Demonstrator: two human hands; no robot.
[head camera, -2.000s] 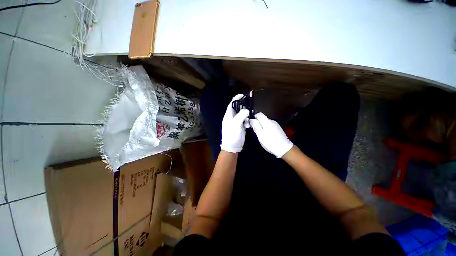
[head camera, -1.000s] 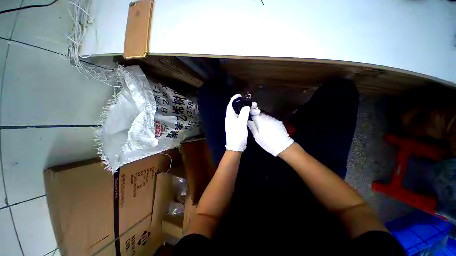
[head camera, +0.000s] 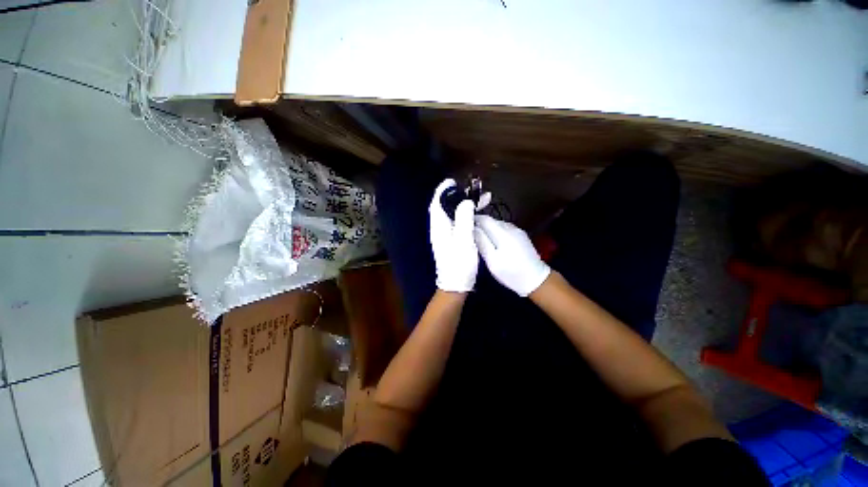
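My left hand (head camera: 455, 245), in a white knit glove, holds a small black coiled cable bundle (head camera: 453, 199) between thumb and fingers, above my dark-clothed lap. A small shiny tip shows at the top of the bundle. My right hand (head camera: 512, 255), also gloved in white, touches the bundle's right side with its fingertips. A thin dark loop shows just above the right fingers. The fingers hide part of the bundle, and I cannot tell what the right fingertips pinch.
The white bench (head camera: 533, 57) runs across the top, with a gold-tan smartphone (head camera: 264, 49) on its left edge and pale strands (head camera: 143, 86) hanging over. At left are a woven sack (head camera: 257, 224) and a carton (head camera: 152, 380). At right are a red stool (head camera: 757, 333) and a blue crate (head camera: 795, 433).
Both hands stay together at the bundle, with small finger movements. A thin dark loop now shows above the right fingers. The view has shifted slightly.
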